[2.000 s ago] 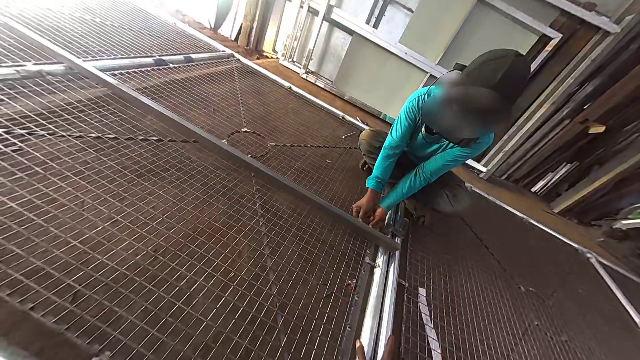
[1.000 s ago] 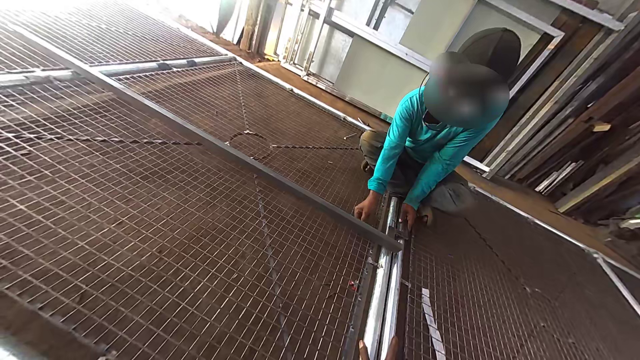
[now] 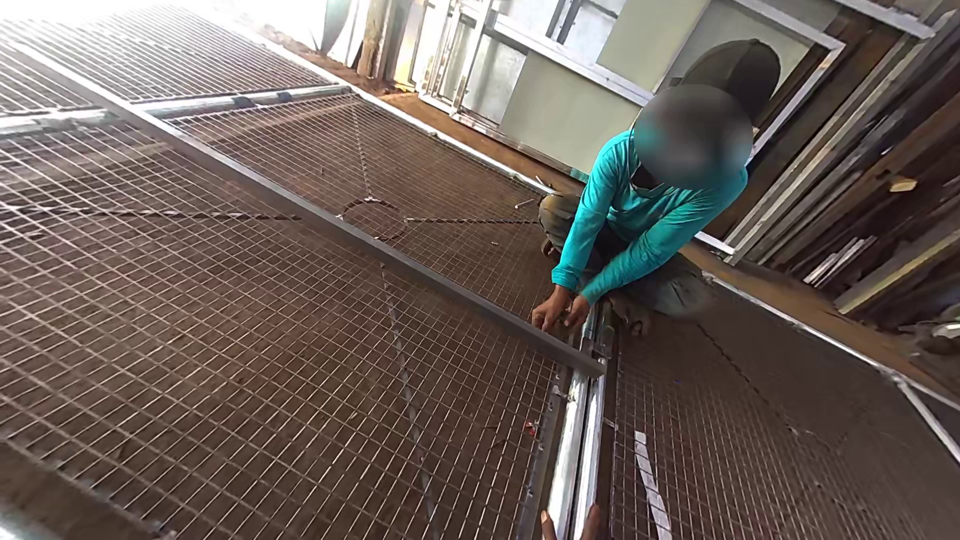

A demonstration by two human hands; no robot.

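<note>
At the bottom edge, only fingers of my left hand (image 3: pixel 548 525) and my right hand (image 3: pixel 592 521) show, one on each side of two parallel metal tubes (image 3: pixel 574 450). Most of both hands is cut off by the frame. A long flat metal bar (image 3: pixel 337 229) lies slantwise over the welded wire mesh (image 3: pixel 247 322), its near end resting across the tubes. Just beyond that end, a co-worker in a teal long-sleeved shirt (image 3: pixel 656 217) crouches with both hands close together at the tubes. What those fingers hold is too small to tell.
Another mesh panel (image 3: pixel 712 420) lies to the right, with a white strip (image 3: pixel 651 484) on it. A twisted metal ring (image 3: pixel 373 217) sits in the left mesh. Framed panels (image 3: pixel 555 105) lean at the back; stacked boards and metal lengths (image 3: pixel 862 165) fill the right side.
The co-worker's hands were apart on either side of the tubes one second ago and are now together left of them. My fingers remain at the tubes, lower in view.
</note>
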